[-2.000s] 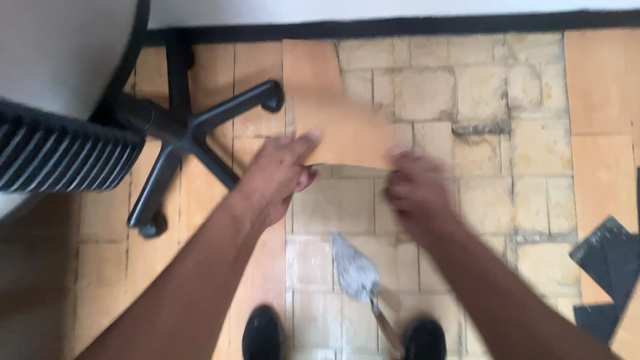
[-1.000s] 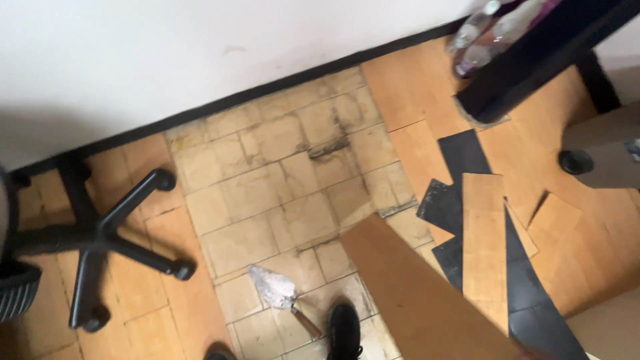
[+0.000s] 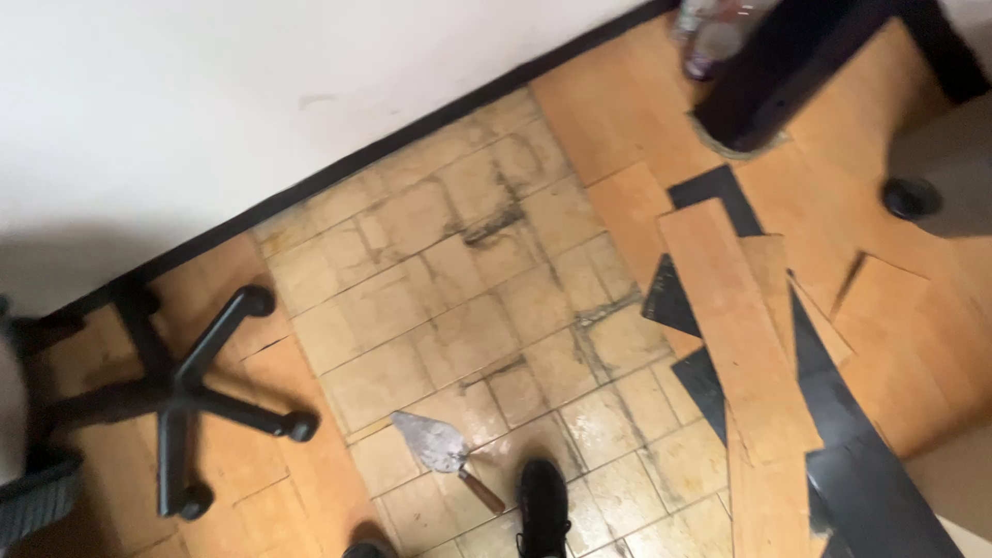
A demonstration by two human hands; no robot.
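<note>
Neither of my hands is in the frame. A pointing trowel (image 3: 448,449) with a wooden handle lies on the old beige floor tiles (image 3: 395,294), just left of my black shoe (image 3: 542,500). To the right, a long wood-look flooring plank (image 3: 736,333) rests across a heap of loose pieces. Among them are dark plank pieces (image 3: 852,434) and a small dark piece (image 3: 673,298) beside the long plank. Wood-look flooring borders the bare tiles on both sides.
At the left stands a black office chair base (image 3: 182,387) with castors. A black baseboard (image 3: 403,139) follows the white wall. Plastic bottles (image 3: 711,46) stand near a thick dark furniture leg (image 3: 759,93) at the upper right. A dark castor (image 3: 911,198) shows at the right.
Both hands, seen earlier holding a wood-look piece over the tiles, are out of view. The plank that reached over the lower tiles a second ago is gone from there. The view has swung right.
</note>
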